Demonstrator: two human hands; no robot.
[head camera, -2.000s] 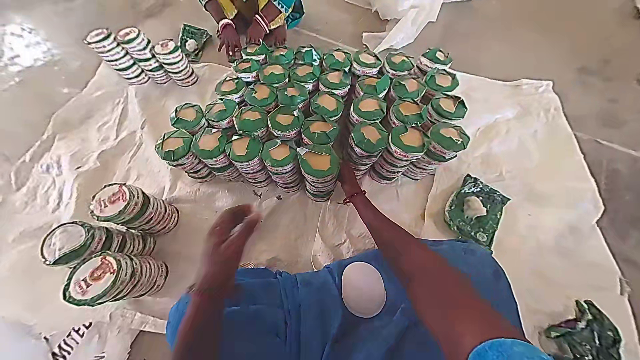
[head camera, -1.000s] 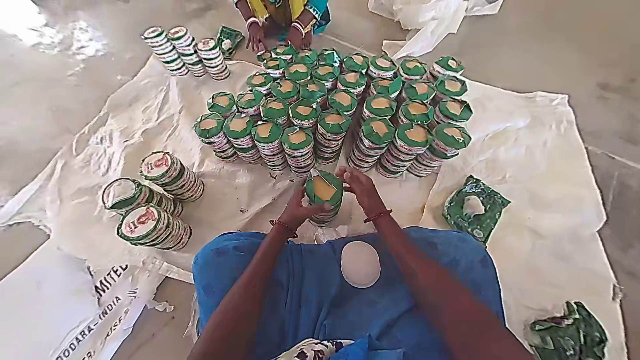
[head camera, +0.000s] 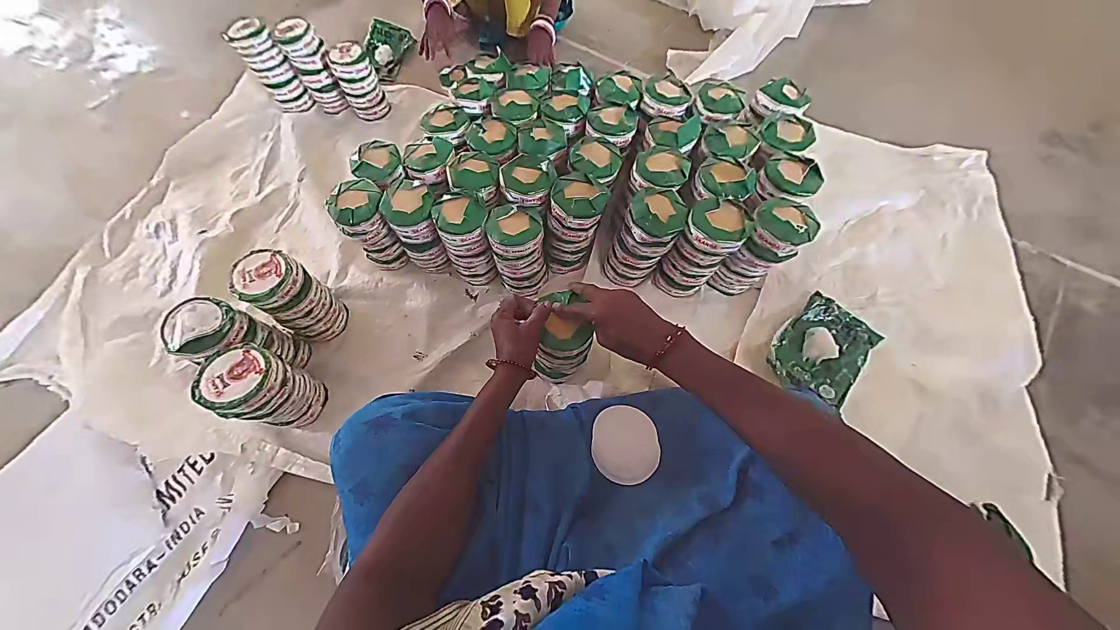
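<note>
Between my hands a stack of round packs with a green wrapper on top (head camera: 562, 346) stands upright in front of my knees. My left hand (head camera: 518, 331) pinches the wrapper's top edge from the left. From the right, my right hand (head camera: 617, 319) has its fingers on the same green top. Just beyond stand many similar stacks (head camera: 514, 229) in close rows, their green tops folded in around a tan centre. A white round disc (head camera: 626, 444) lies on the blue cloth (head camera: 700, 490) over my lap.
Several tilted stacks (head camera: 258, 385) stand at the left, others (head camera: 302, 66) at the far left. Green wrapper sheets (head camera: 822, 350) lie at the right on the white ground sheet (head camera: 927, 262). Another person's hands (head camera: 541, 44) are beyond the rows. A printed white sack (head camera: 149, 534) lies lower left.
Two seconds ago my right hand was at the near edge of the rows and my left hand was empty. Both hands are now at a single stack close to my lap, on its green top.
</note>
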